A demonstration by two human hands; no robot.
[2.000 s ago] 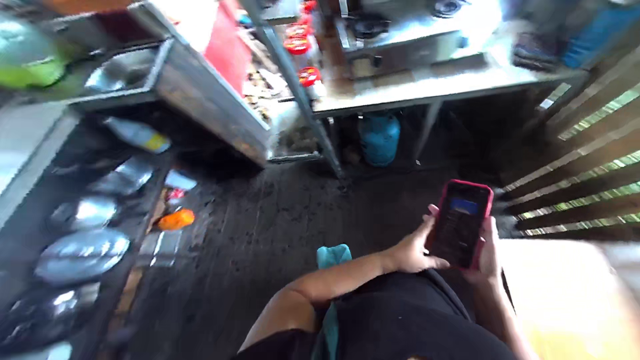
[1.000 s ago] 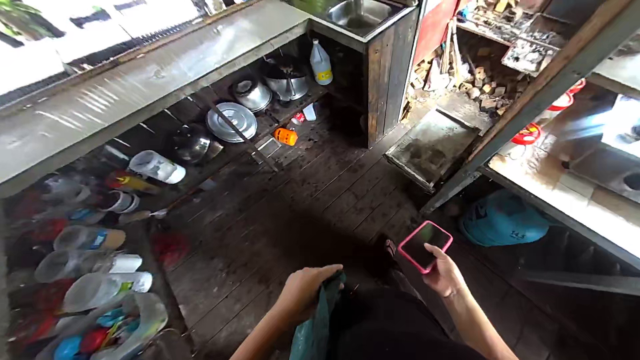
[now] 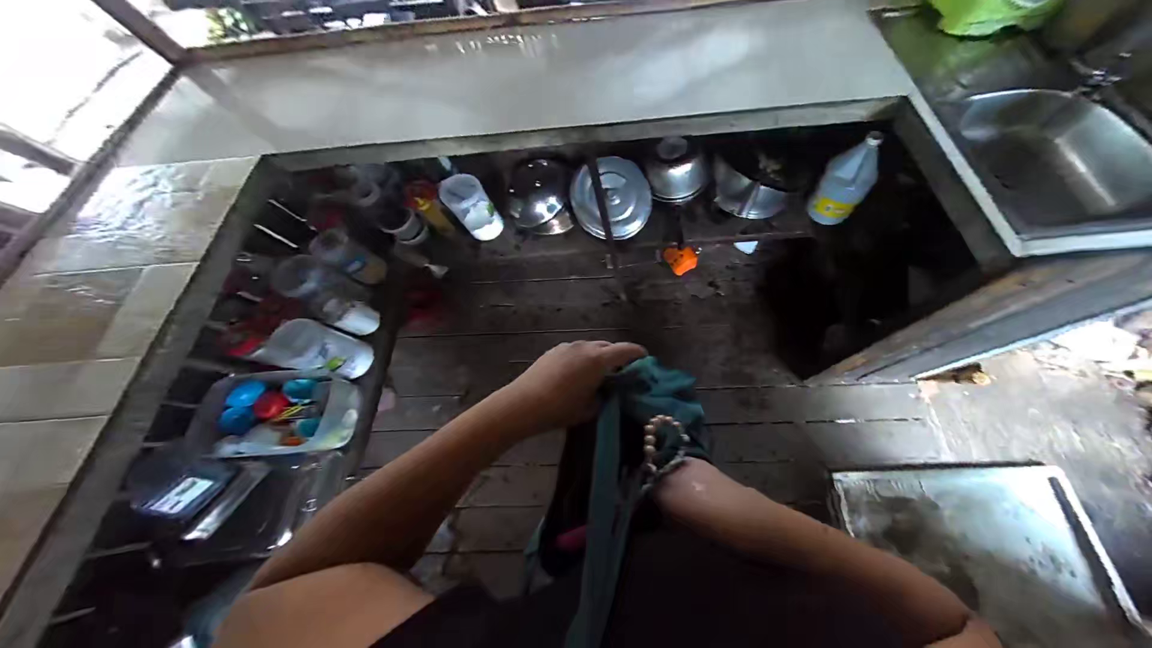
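A teal fabric bag (image 3: 661,396) with a strap hangs in front of my body. My left hand (image 3: 576,378) has its fingers closed on the bag's upper edge. My right forearm, with a beaded bracelet at the wrist, reaches to the bag's opening, and the right hand is hidden in or behind the cloth. Something pink (image 3: 571,538) shows low inside the bag; whether it is the phone I cannot tell.
Under the counter (image 3: 576,81) stand pots, a round metal lid (image 3: 621,198) and a plastic bottle (image 3: 846,180). Plastic containers and a basket (image 3: 346,414) line the left shelf. A sink (image 3: 1062,162) is at upper right, a metal-framed panel (image 3: 972,540) on the floor at lower right, an orange object (image 3: 681,260) on the floorboards.
The pink-cased phone, in my right hand a second ago, is no longer plainly visible. My right hand has moved to the teal bag. The view has swung left.
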